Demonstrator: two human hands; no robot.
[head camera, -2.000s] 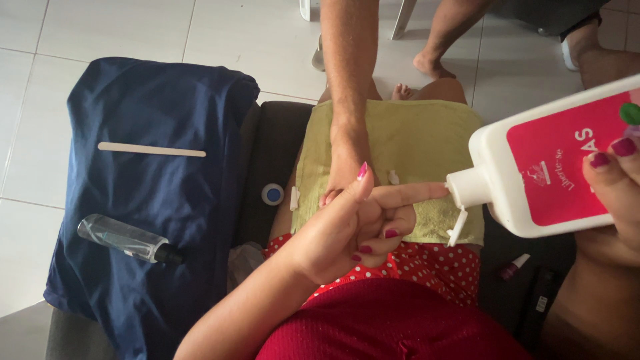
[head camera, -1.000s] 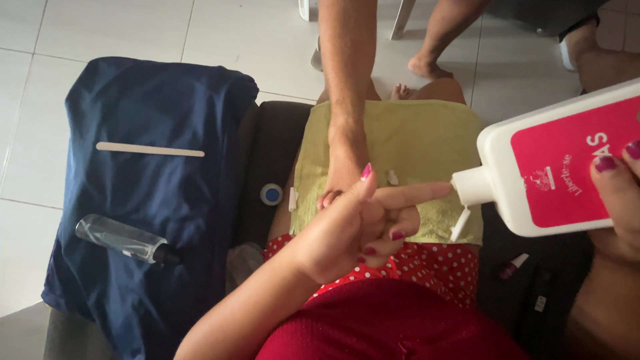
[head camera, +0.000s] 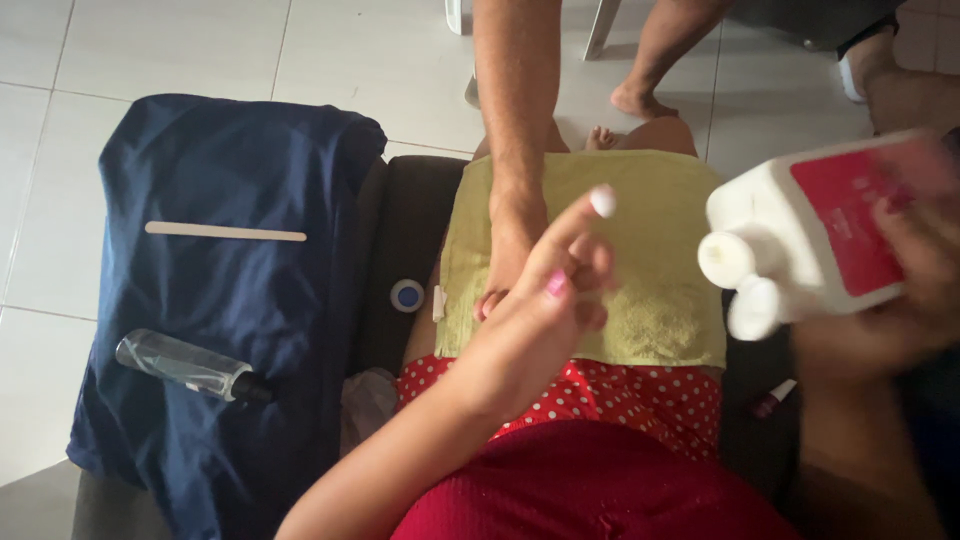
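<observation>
My left hand (head camera: 551, 300) is raised over the lap, index finger extended with a white blob on its tip, the other fingers partly curled. It holds nothing. At the right, my right hand (head camera: 915, 247), blurred by motion, grips a white plastic bottle (head camera: 772, 195) with a red label. The bottle's mouth points left and its flip cap hangs open. The bottle and my left fingertip are apart. Another person's hand (head camera: 517, 232) reaches from the top onto the green towel (head camera: 637, 225) on my lap, partly hidden behind my left hand.
At the left, a navy cloth (head camera: 225, 300) bears a nail file (head camera: 225, 231) and a clear bottle with a black cap (head camera: 184, 364). A round container with a blue centre (head camera: 407, 295) lies beside the towel. A small nail polish bottle (head camera: 772, 397) is at the right. Other people's legs are beyond.
The bottle has moved right, away from my left index fingertip, and has turned. A white blob now shows on that fingertip, which points further up. The other person's hand stays on the towel.
</observation>
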